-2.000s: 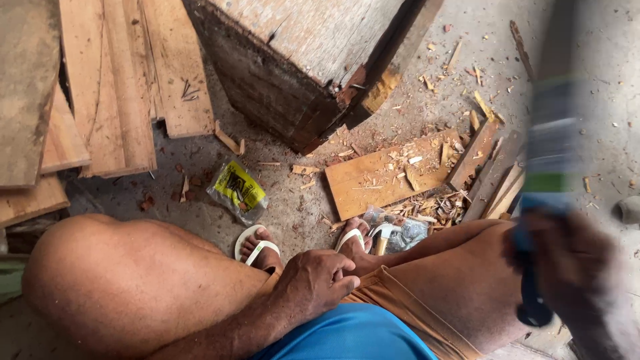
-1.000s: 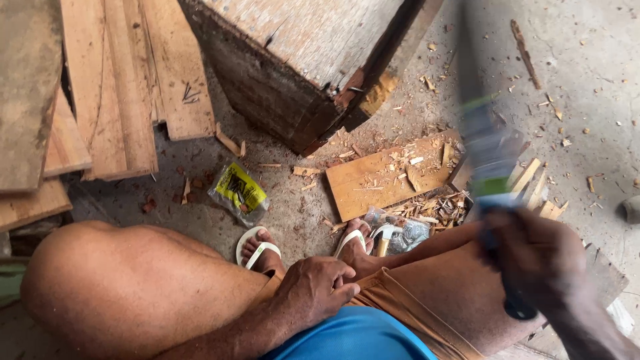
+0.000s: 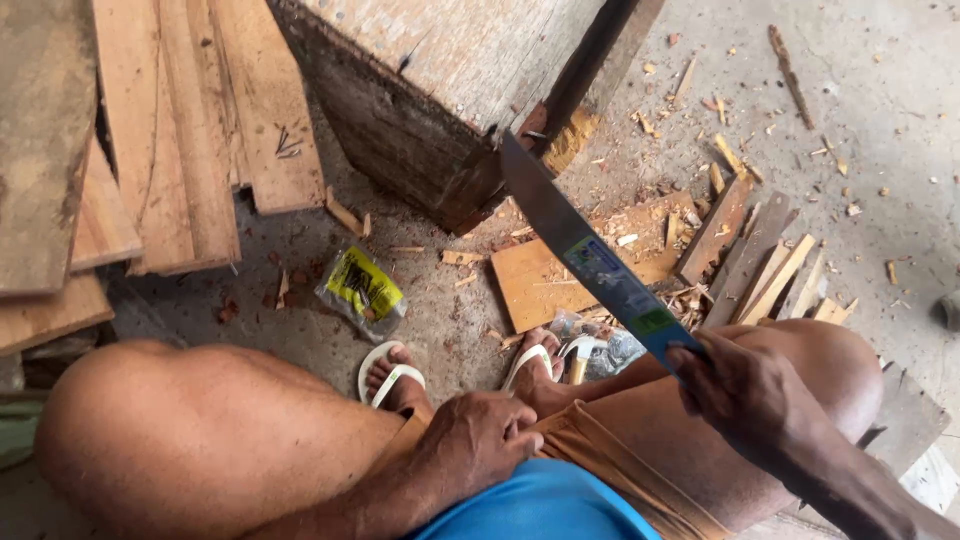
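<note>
My right hand [image 3: 731,390] is closed around the blue handle of a machete [image 3: 581,240], above my right thigh. The broad blade bears a label and slants up and left, its tip near the corner of a weathered wooden block [image 3: 457,82]; whether they touch I cannot tell. A bent nail sticks out by that corner. My left hand [image 3: 480,435] rests between my thighs with its fingers curled, and I see nothing in it. Beyond my feet an orange-brown board [image 3: 532,281] lies on the floor, strewn with wood chips.
Wooden planks [image 3: 172,135] are stacked at the left, with loose nails [image 3: 286,144] on one. A plastic packet [image 3: 361,291] with a yellow label lies before my left foot. Wood offcuts [image 3: 772,277] lie beyond my right knee, and a hammer [image 3: 581,358] is beside my right foot.
The machete, blurred and nearly upright before, now slants toward the wooden block and shows clearly. My right hand has moved left since two seconds ago. My left hand has hardly moved.
</note>
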